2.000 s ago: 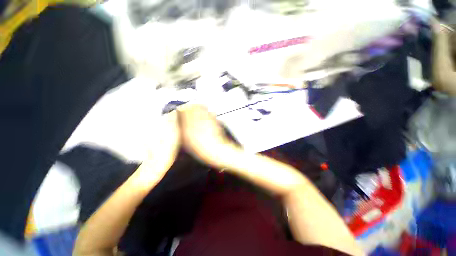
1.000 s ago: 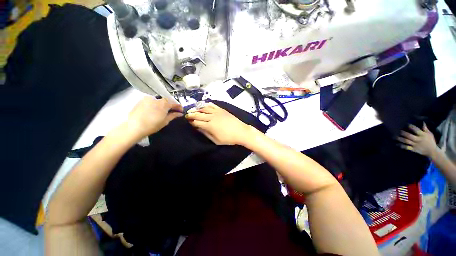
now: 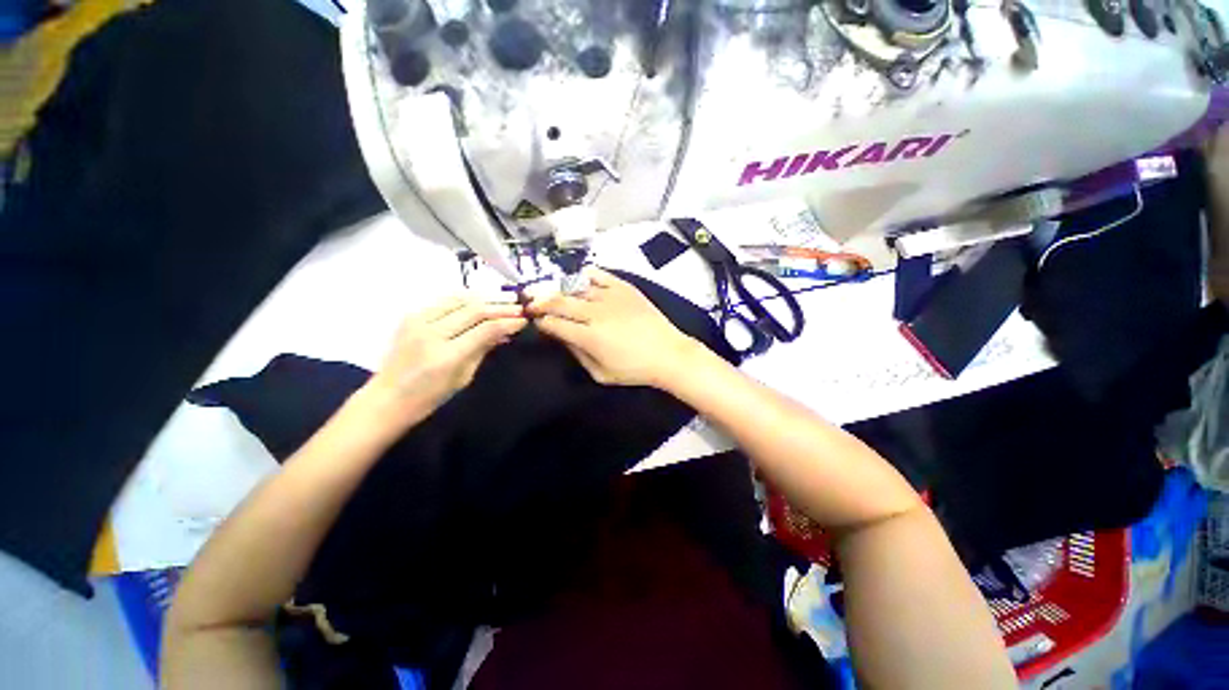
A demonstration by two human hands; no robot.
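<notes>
A large black garment panel (image 3: 539,404) lies under both hands, over the table edge and down to the lap. My left hand (image 3: 452,348) pinches the cloth edge just in front of the presser foot (image 3: 539,267). My right hand (image 3: 607,328) holds the same edge, its fingertips almost touching the left ones. The needle is too small to make out. The white sewing machine (image 3: 755,108) with purple HIKARI lettering stands over the work. Black-handled scissors (image 3: 741,290) lie right of my right hand, with a small black cut piece (image 3: 662,248) by their blades.
A wide black cloth pile (image 3: 175,243) covers the left. An orange and blue tool (image 3: 815,262) lies behind the scissors. A black pouch with red edge (image 3: 964,310) and black cloth hang at right. A red basket (image 3: 1098,593) stands below right.
The view has shifted, so the machine sits further right in the picture. Both hands remain at the presser foot with the cloth. The other person's hand at right has left the black cloth.
</notes>
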